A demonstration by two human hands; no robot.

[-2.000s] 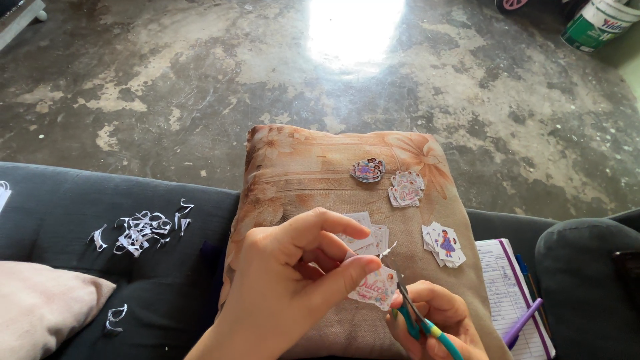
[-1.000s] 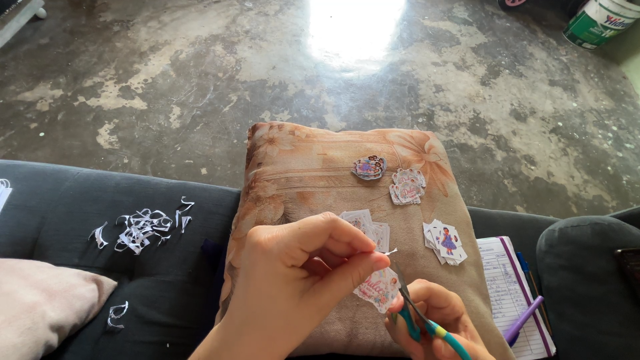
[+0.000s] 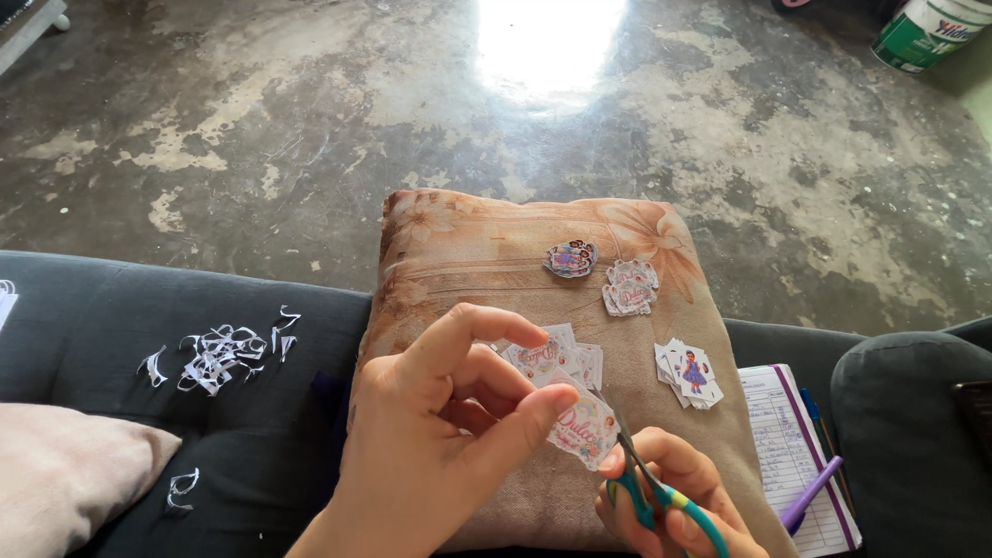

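Observation:
My left hand pinches a printed paper cutout between thumb and fingers, above the cushion. My right hand holds scissors with teal and yellow handles; their blades are parted at the cutout's right edge. Behind the cutout, a loose pile of printed paper pieces lies on the cushion, partly hidden by my left fingers. Farther back are a small stack of figure cutouts and a stack of lettered cutouts. White paper pieces with a doll-like figure lie at the right.
Curled white paper scraps lie on the dark sofa seat at left, near a pale pillow. A written notebook with a purple pen sits right of the cushion. A plastic bucket stands on the floor.
The thin paper strip that stood up by my left fingertips is no longer seen there. My left index finger has lifted away from the thumb, and the scissor blades are parted wider.

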